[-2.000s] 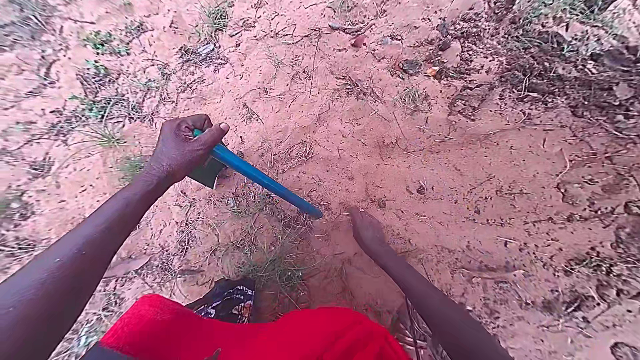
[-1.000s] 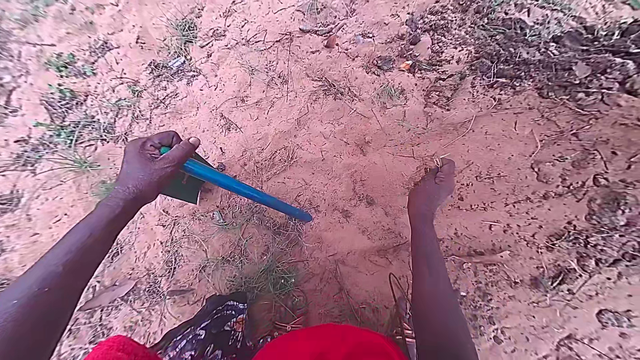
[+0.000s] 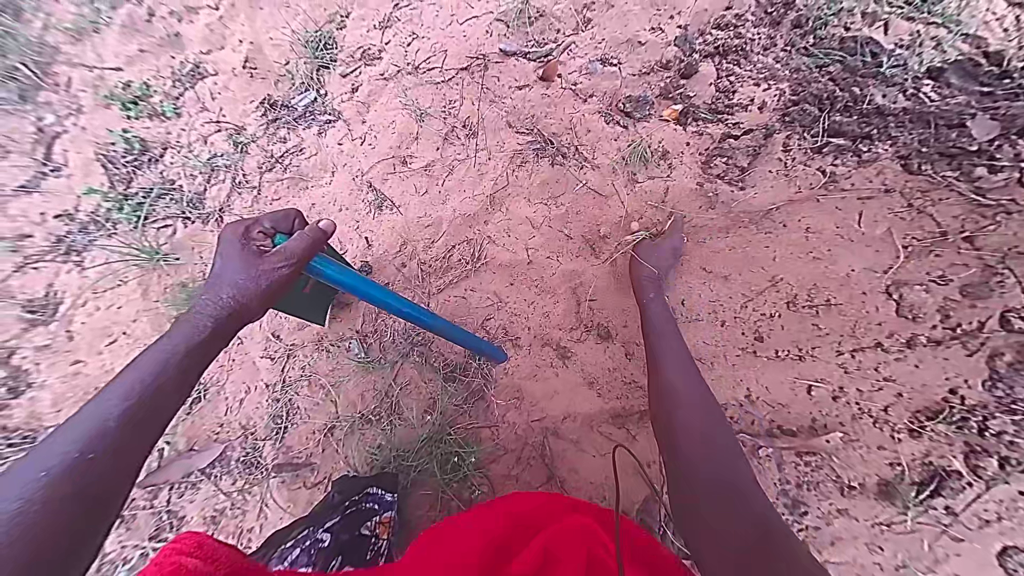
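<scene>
My left hand (image 3: pixel 268 260) grips a hoe by its blue handle (image 3: pixel 408 316), close to the head end, where a bit of green shows at the fist. The hoe's dark flat blade (image 3: pixel 308 300) is partly hidden behind that hand. The handle slants down to the right, and its free end lies over sandy soil near some dry grass. To the right, my right hand (image 3: pixel 658 254) is low over the reddish ground, its fingers closed around a few thin grass stems (image 3: pixel 636 238).
A green grass tuft (image 3: pixel 432 452) grows just ahead of my red garment (image 3: pixel 536 536). Dark plant litter (image 3: pixel 904 88) covers the upper right. Small green weeds (image 3: pixel 140 100) stand at the upper left, and a dry leaf (image 3: pixel 182 466) lies at the lower left.
My right hand has moved away from the handle's free end, out to the right, and now holds grass stems. My left hand keeps its grip on the hoe.
</scene>
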